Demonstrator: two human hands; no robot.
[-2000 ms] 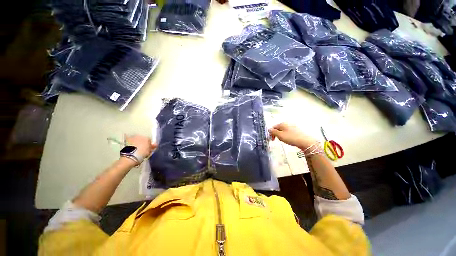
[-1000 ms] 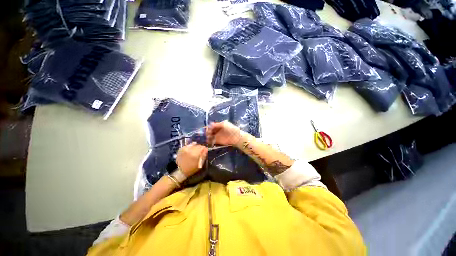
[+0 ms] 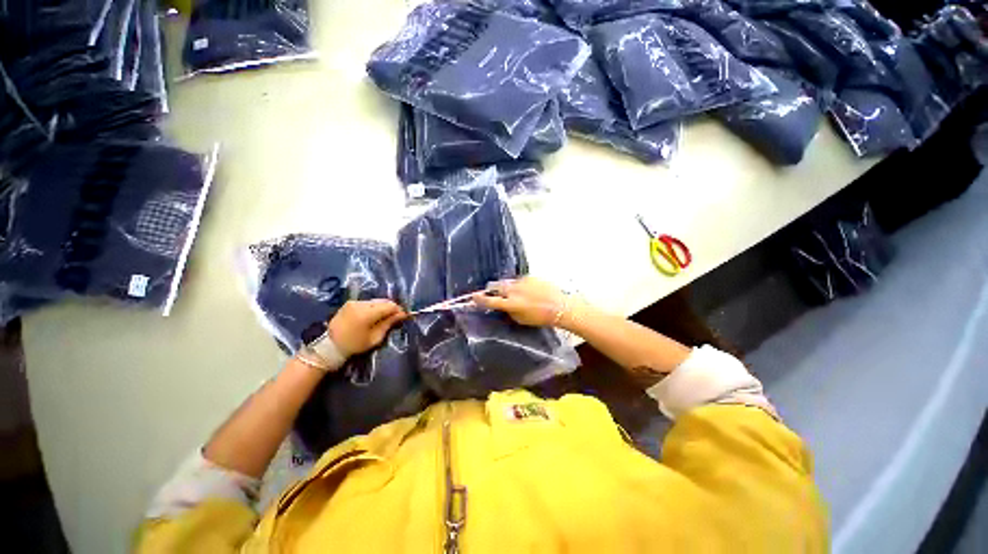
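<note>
A bundle of dark bagged garments (image 3: 460,249) lies at the table's near edge against my yellow jacket, pinched at the middle into two bulging halves. My left hand (image 3: 366,327) is closed on the white cord (image 3: 444,305) at the pinch, just left of centre. My right hand (image 3: 522,301) grips the cord over the bundle's right half. The cord is stretched short between both hands. The knot area is too small to tell.
Red-and-yellow scissors (image 3: 670,254) lie right of the bundle. Loose bagged garments (image 3: 488,65) are heaped across the back and right. A stack (image 3: 81,65) and another bagged garment (image 3: 103,216) are at left. The cream table (image 3: 260,130) has a curved near edge.
My hands have moved from crossing close together to slightly apart, with the cord between them. The bundle is pinched tighter and its halves tilt. The view has shifted right.
</note>
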